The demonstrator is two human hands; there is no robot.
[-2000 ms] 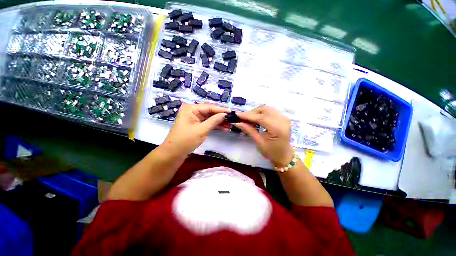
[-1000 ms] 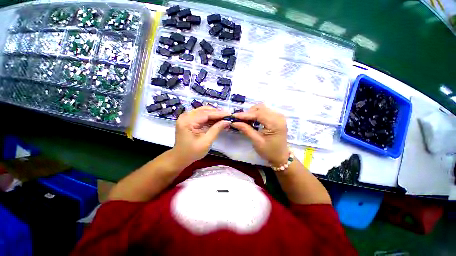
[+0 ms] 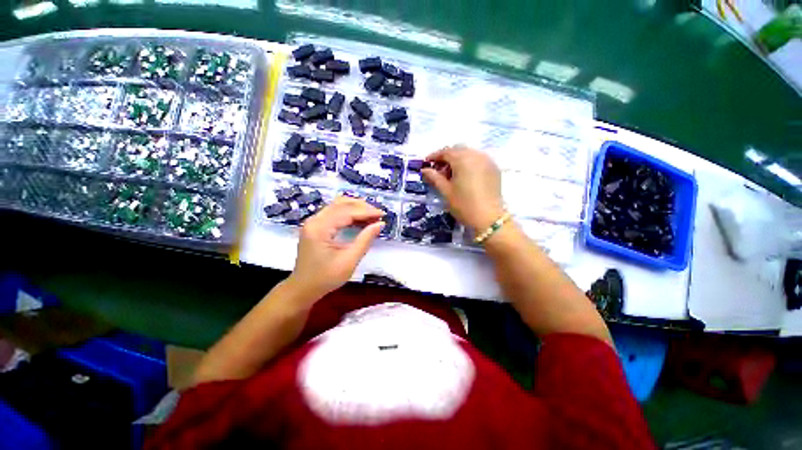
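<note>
My left hand (image 3: 330, 243) is over the front edge of the clear blister tray (image 3: 536, 132), thumb and index finger slightly apart, with no part visible between them. My right hand (image 3: 472, 189) is further in over the tray, its thumb and index finger closed around a black unit (image 3: 422, 177) at a middle cell. Groups of black units (image 3: 309, 110) lie in the left cells. More black units (image 3: 428, 224) lie in a front cell between my hands. The fingertips partly hide the unit at my right hand.
A clear parts tray (image 3: 189, 132) of green and silver pieces is at left, beside yellow tape (image 3: 255, 149). A blue bin (image 3: 685, 215) of black housings is at right. A black crumpled item (image 3: 607, 293) lies at the bench edge. A whitish plastic bag (image 3: 747, 230) is far right.
My hands were together at the tray's front edge and have separated. My right hand has moved away from me over the cells; my left hand has lowered slightly. The view has shifted a little.
</note>
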